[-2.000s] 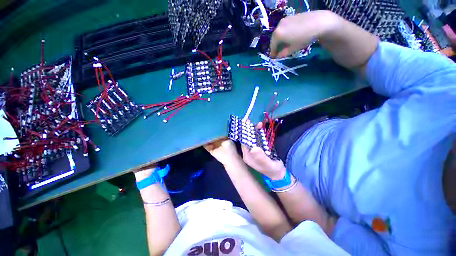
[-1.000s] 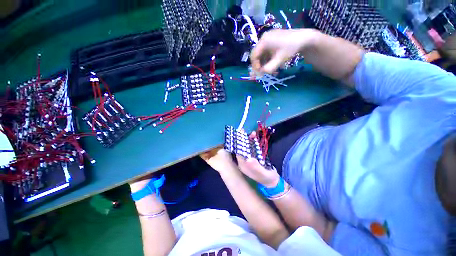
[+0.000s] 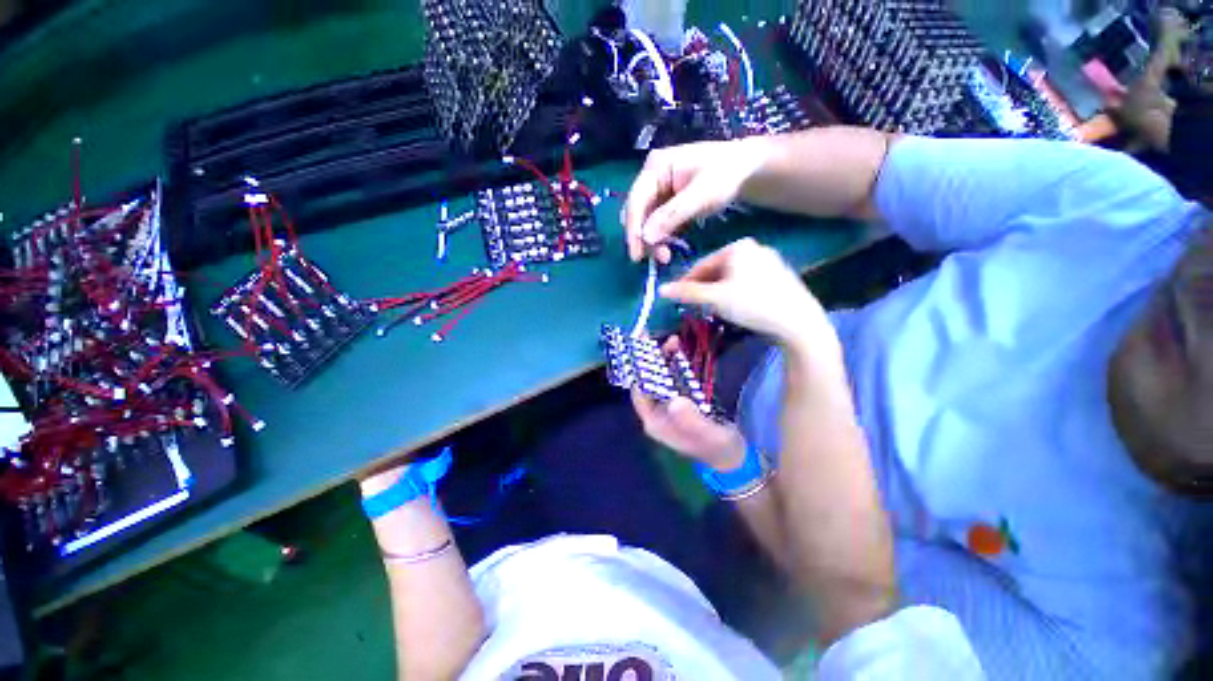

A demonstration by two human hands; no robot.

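Note:
A board panel (image 3: 656,373) with a white cable (image 3: 648,299) standing up and red wires at its right is held beyond the bench edge by a hand with a blue wristband, from the person in light blue. That person's other hand (image 3: 659,213) is at the cable's top. My right hand (image 3: 745,290) comes over that person's forearm, with its fingertips together beside the cable; whether they grip it cannot be told. My left hand (image 3: 386,476), wearing a blue band (image 3: 410,487), is at the bench edge, its fingers hidden.
Wired panels (image 3: 539,224) (image 3: 290,313) and loose red wires (image 3: 466,295) lie on the green bench (image 3: 439,386). A heap of wired boards (image 3: 100,359) is at left. A black rack (image 3: 306,146) and stacked panels (image 3: 486,73) (image 3: 885,60) are at the back. The person in light blue (image 3: 971,319) is at right.
My right hand has moved from the bench edge up and right to the white cable. The other person's upper hand has moved down and left from the loose white cables to the standing cable.

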